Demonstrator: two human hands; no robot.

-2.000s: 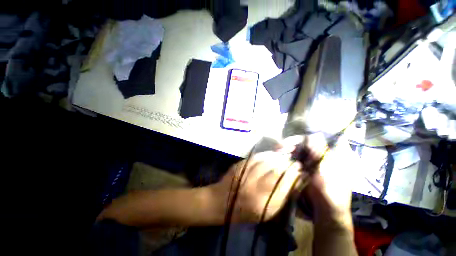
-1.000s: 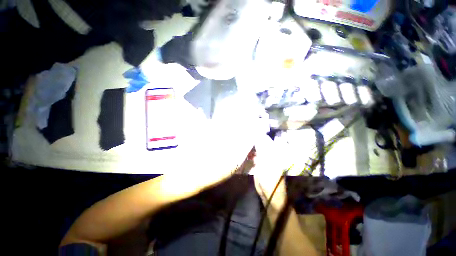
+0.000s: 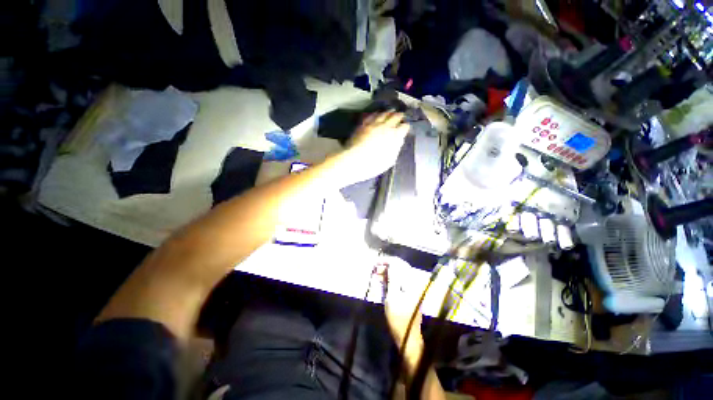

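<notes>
My left hand reaches across the table onto the dark cut pieces at the back. Its fingertips are over the heap; any grip is unclear. My right hand is low at the table's front edge, washed out by glare, beside a small reddish-brown thing; whether it holds it is unclear. The phone lies flat, partly hidden by my left forearm. A dark cut piece lies left of it. Another grey piece lies by the long grey machine cover.
A blue scrap lies above the phone. White fabric overlaps a dark piece at left. The control panel, a white fan and black-looped scissors are at right. Blurred cords hang close to the camera.
My left hand has moved from beside my right hand up to the heap at the back. My right hand stays near the front edge. The view has shifted and the glare has lessened.
</notes>
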